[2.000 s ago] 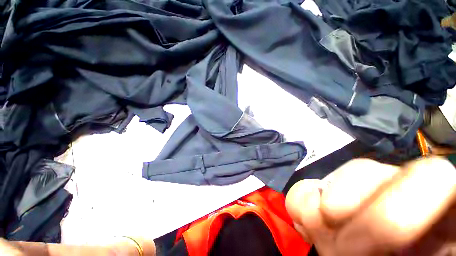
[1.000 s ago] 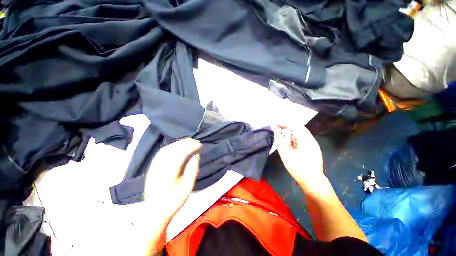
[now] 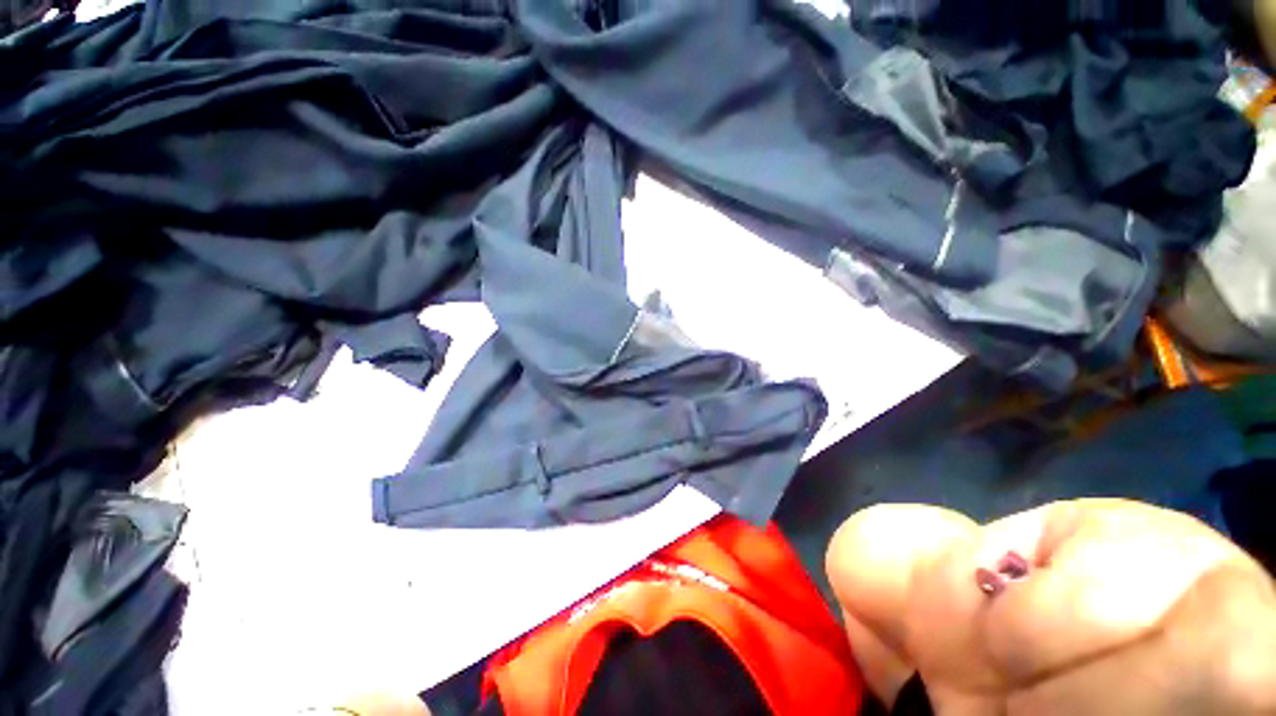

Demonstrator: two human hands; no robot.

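Dark grey trousers [image 3: 476, 406] lie on the white table, waistband [image 3: 616, 450] towards me, with narrow belt loops across it. Neither hand touches them. A smooth lighter grey patch, perhaps a pocket bag [image 3: 655, 333], shows beside a pale edge line. My right hand [image 3: 1050, 602] is raised close to the camera at the lower right, large, blurred and cut off. Its fingers are curled around a small dark reddish thing [image 3: 1002, 572], too small to name. Of my left hand [image 3: 371, 705] only a sliver near the wrist, with a thin bracelet, shows at the bottom edge; its fingers are hidden.
Heaped dark trousers [image 3: 308, 154] cover the table's far and left sides. More dark garments with grey pocket bags [image 3: 1050, 280] lie at the right. The table's near edge runs diagonally above my red-orange apron [image 3: 784, 602]. A pale bundle [image 3: 1245, 266] stands at the far right.
Against one second ago, both hands have left the trousers: my left has dropped to the bottom edge, my right has come up near the camera. The waistband lies flatter. The view has shifted.
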